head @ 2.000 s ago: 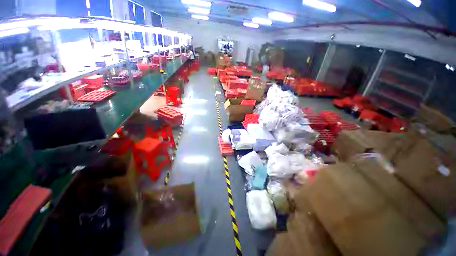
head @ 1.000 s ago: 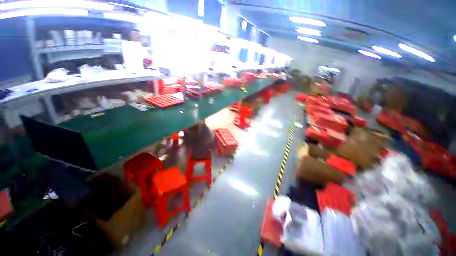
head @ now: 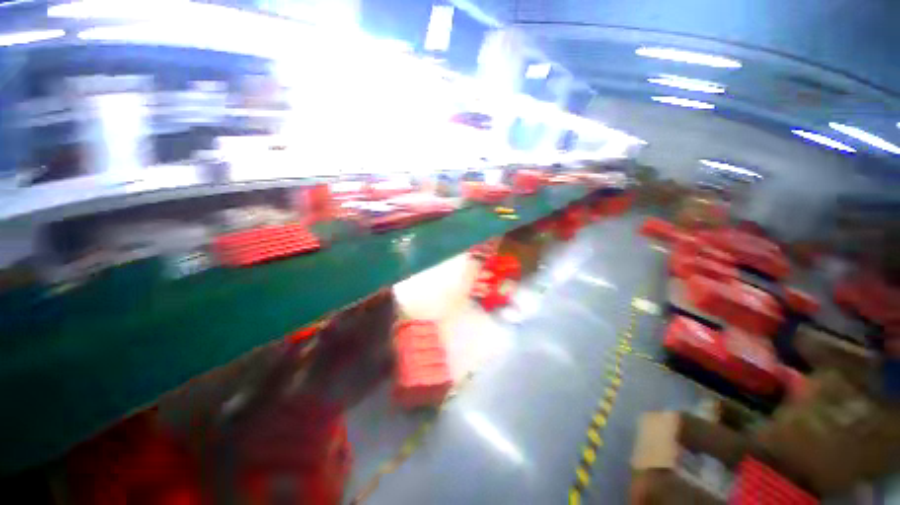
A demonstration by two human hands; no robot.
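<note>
Neither of my hands is in the picture. Nearest in front of me on the left is the long dark-green conveyor belt (head: pixel 326 286). A red compartment tray (head: pixel 264 243) lies on the belt near the raised shelf; its pockets are too blurred to tell what they hold. More red trays (head: pixel 410 214) sit farther along the belt, beside the shelf. A small yellow box (head: pixel 505 212) sits on the belt edge. The picture is blurred by motion.
Red stools (head: pixel 296 449) stand beside the belt, low left. A red tray stack (head: pixel 421 363) stands on the floor below the belt. The grey aisle (head: pixel 533 395) has yellow-black tape (head: pixel 598 424). Red stacks (head: pixel 725 355) and an open carton (head: pixel 659 454) stand right.
My view has moved forward along the belt and turned left. The black panel at the belt's near end and the white bags on the right have left the picture.
</note>
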